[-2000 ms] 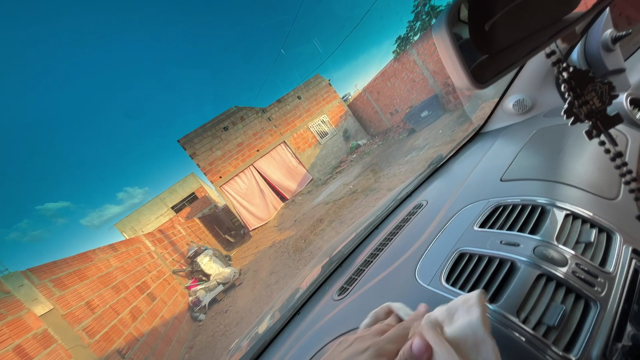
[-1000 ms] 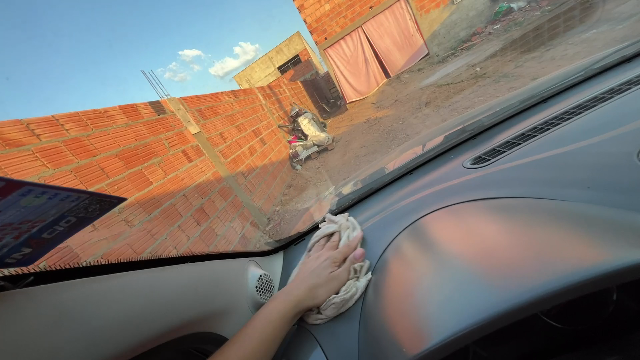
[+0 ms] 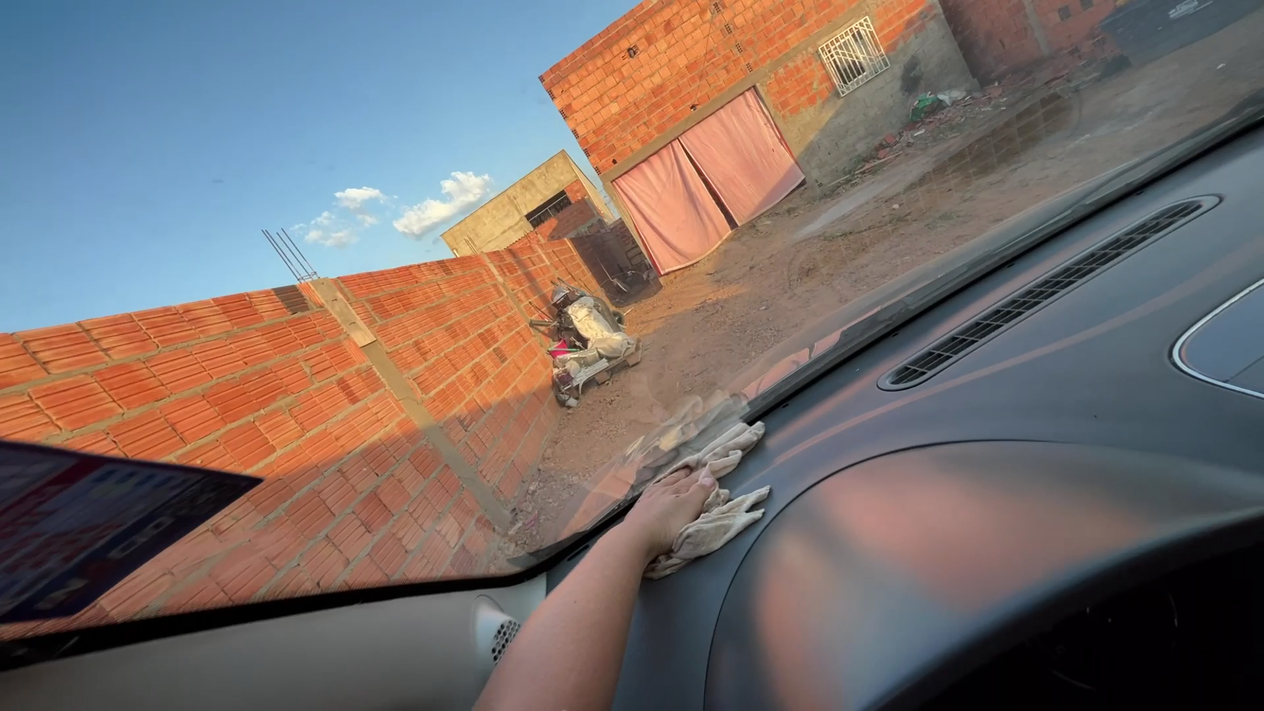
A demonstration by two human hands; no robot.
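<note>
My left hand (image 3: 671, 509) presses a crumpled off-white cloth (image 3: 713, 533) onto the car's dark grey dashboard (image 3: 849, 425), close to the windshield's lower edge. Part of the cloth spreads out beyond my fingers toward the glass, and its reflection shows in the windshield. The fingertips are partly sunk in the folds of the cloth. My right hand is out of the frame.
A long defroster vent (image 3: 1047, 296) runs along the dashboard. The instrument cluster hood (image 3: 938, 533) bulges at the lower right. At the left are the pillar trim with a small round speaker grille (image 3: 504, 640) and a dark printed card (image 3: 109, 528) at the glass.
My left hand has moved the cloth a little to the right along the base of the windshield since one second ago. Two seconds ago the view was on the centre air vents.
</note>
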